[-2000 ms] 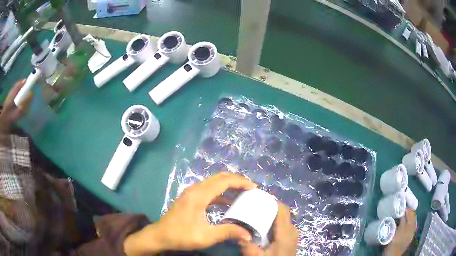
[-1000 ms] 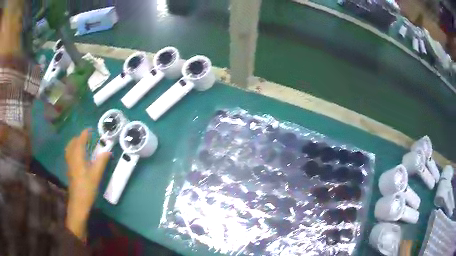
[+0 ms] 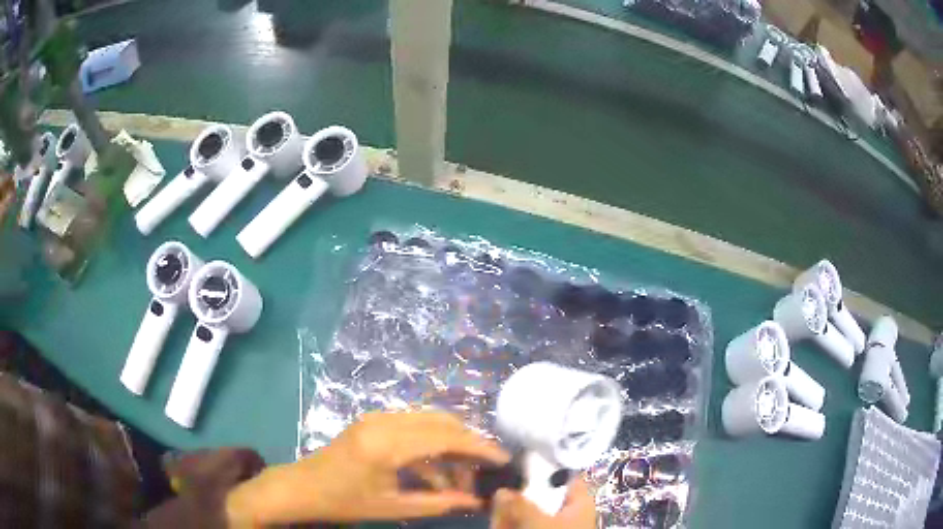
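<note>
A white handheld fan (image 3: 558, 413) is upright over the plastic-covered sheet, its spoked guard facing right. My right hand (image 3: 543, 508), cut off by the lower edge, is closed around its handle below the small dark button. My left hand (image 3: 383, 470) is just left of the handle, with a small dark part (image 3: 498, 477) between thumb and fingers; its shape is blurred. The shiny parts sheet (image 3: 445, 320) lies flat beneath, with rows of dark discs under clear film.
Two fans with dark centres (image 3: 215, 294) lie at left, and three more (image 3: 331, 150) behind them. Several white fans (image 3: 757, 351) lie at right beside a gridded white tray (image 3: 891, 470). A pale rail (image 3: 620, 232) and post (image 3: 421, 93) border the bench's back.
One fan from the right group is now in my right hand. My left hand is over the sheet with a dark part. The view has shifted. A second fan has joined the one at left.
</note>
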